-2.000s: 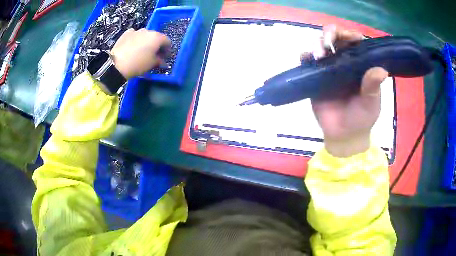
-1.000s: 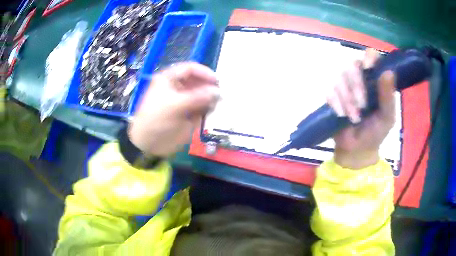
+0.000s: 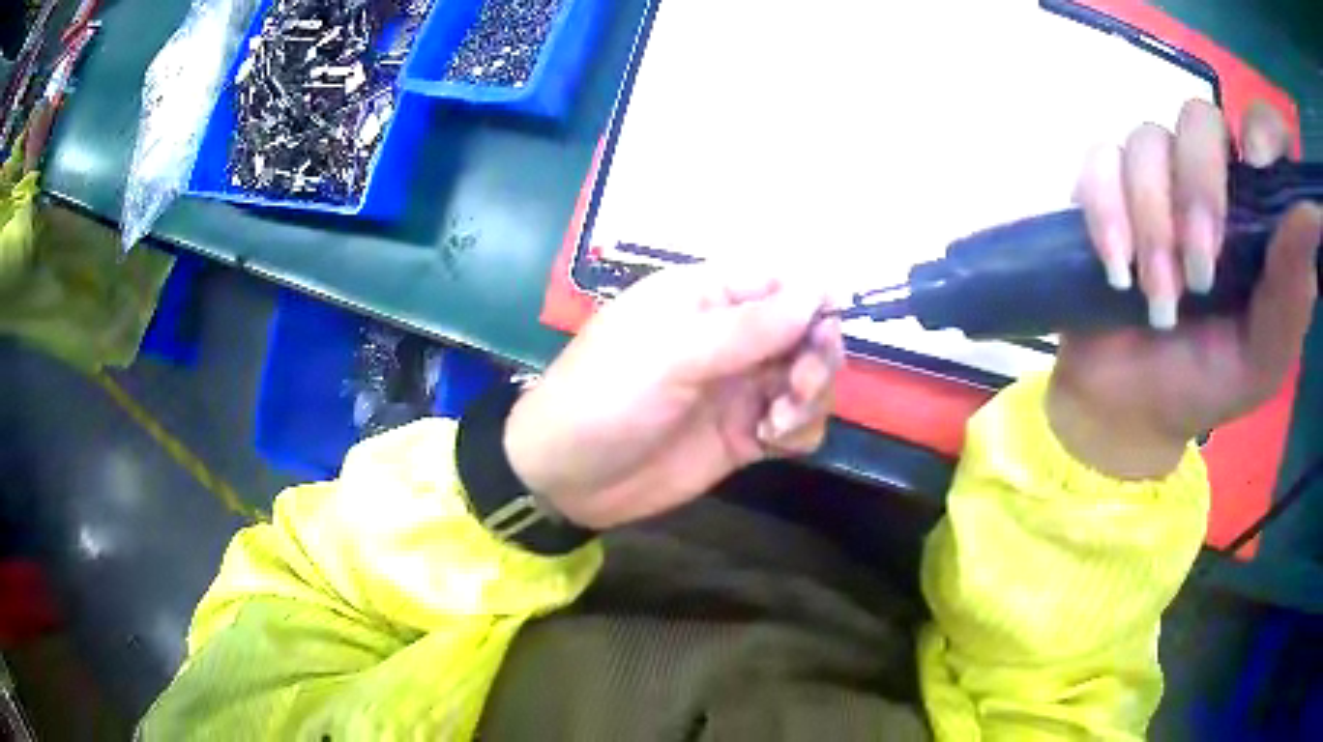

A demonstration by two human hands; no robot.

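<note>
My right hand (image 3: pixel 1175 319) holds the black electric screwdriver (image 3: pixel 1030 276), its nose pointing left. The thin metal bit (image 3: pixel 878 296) meets the fingertips of my left hand (image 3: pixel 668 377). My left thumb and finger are pinched at the bit's tip; a tiny dark speck, perhaps a screw, shows there. Below them is the display panel (image 3: pixel 813 131), white with a black edge, lying on the red board (image 3: pixel 900 406). The panel's near-left corner is partly hidden by my left hand.
A blue bin of silver-black parts (image 3: pixel 312 109) and a small blue bin of dark grains (image 3: pixel 508 41) stand at upper left. A clear plastic bag (image 3: pixel 182 116) lies left of them. A lower blue bin (image 3: pixel 312 384) sits below the bench edge. A cord runs at right.
My left hand has come from the small bin, across to the right, to the screwdriver's tip. The screwdriver has turned more level. The view has shifted, so bench things appear higher.
</note>
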